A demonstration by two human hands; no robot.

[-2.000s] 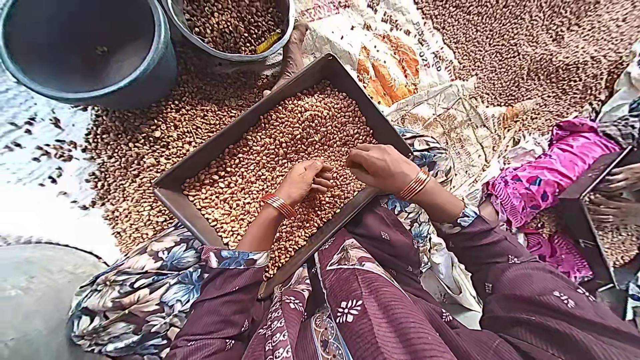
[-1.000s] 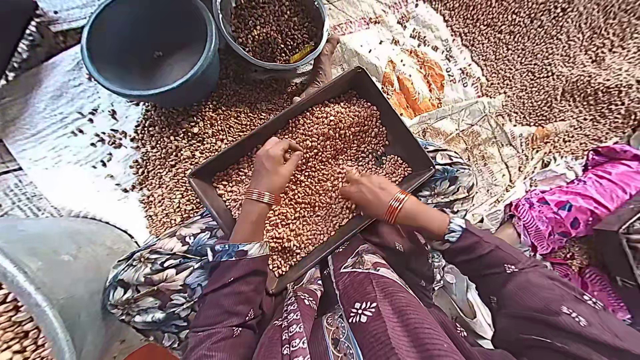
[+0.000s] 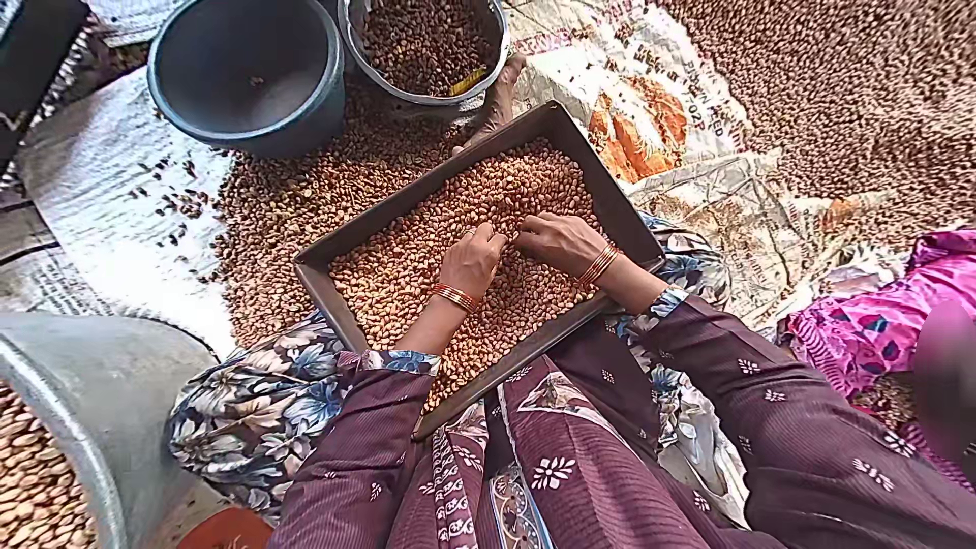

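A dark rectangular metal tray (image 3: 358, 229) lies tilted across my lap, filled with light brown beans or nuts (image 3: 396, 282). Over its middle, my left hand (image 3: 473, 263) has its fingers curled at the surface of the beans. My right hand (image 3: 560, 242) is close beside it on the right, thumb and fingers bent together among the beans. The fingertips of both hands nearly meet. Whether either hand pinches a bean is too small to tell. Orange bangles circle both wrists.
Beyond the tray stand a blue-grey tub (image 3: 248, 76) and a bucket of darker beans (image 3: 427, 46). A large grey container (image 3: 114, 412) holds beans at lower left. Loose beans (image 3: 282, 252) lie heaped left of the tray. A person in pink cloth (image 3: 862, 328) sits at right.
My hands were farther apart one second ago, the left raised at the tray's left part; now they are close together over the middle. The view has shifted.
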